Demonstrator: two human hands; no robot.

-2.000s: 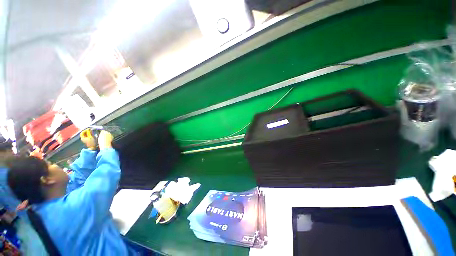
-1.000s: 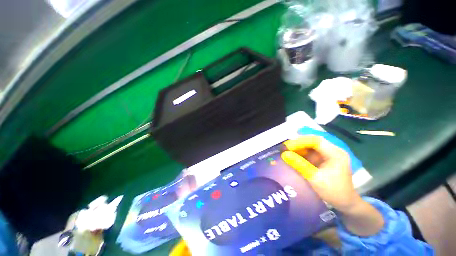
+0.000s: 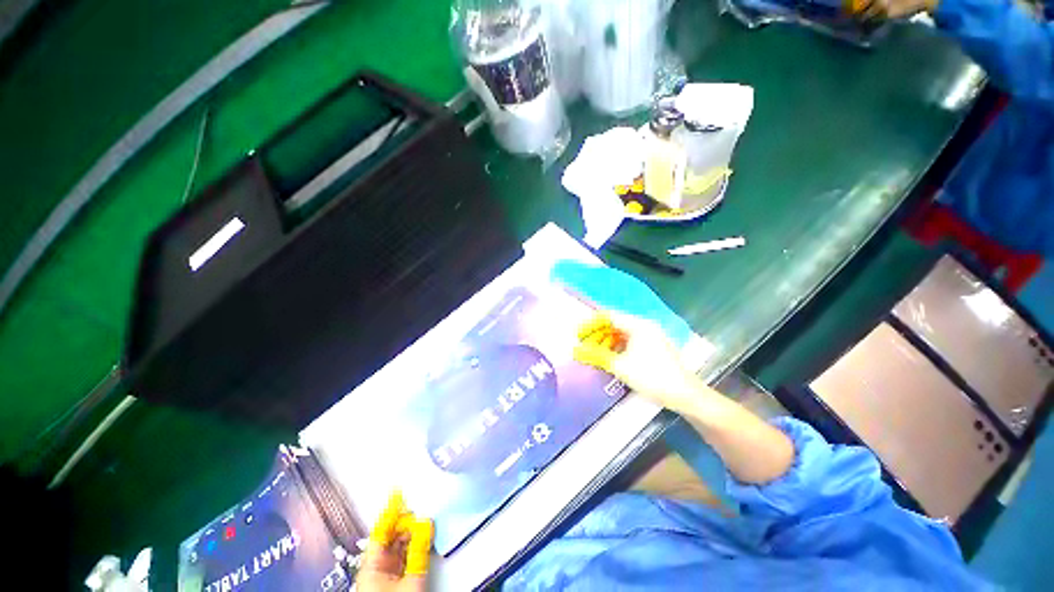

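The printed "SMART TABLET" film [image 3: 491, 399] lies over the tablet on the white work mat [image 3: 553, 246]; a dark tablet edge shows along its front. My right hand [image 3: 636, 356], with yellow finger cots, is at the film's right end, fingers bent on or just above it. My left hand [image 3: 396, 553], also with yellow cots, is at the film's left front corner, partly cut off by the bottom edge. I cannot tell whether either hand grips the film. The blue cloth [image 3: 613, 294] lies at the mat's right end, just behind my right hand.
A fanned film pile [image 3: 257, 544] lies left. Stacked black foam trays [image 3: 335, 278] stand behind the mat. A dish [image 3: 693, 208] with bottles and tissue, a dark stick, a white stick and bagged cups [image 3: 517, 87] are beyond. Tablets in a tray [image 3: 913, 405] sit low right. Another person's sleeve [image 3: 1006, 46] shows top right.
The view has turned to the right. The film, held up in my hands a second ago, now lies flat over the tablet. My left hand has come more into view.
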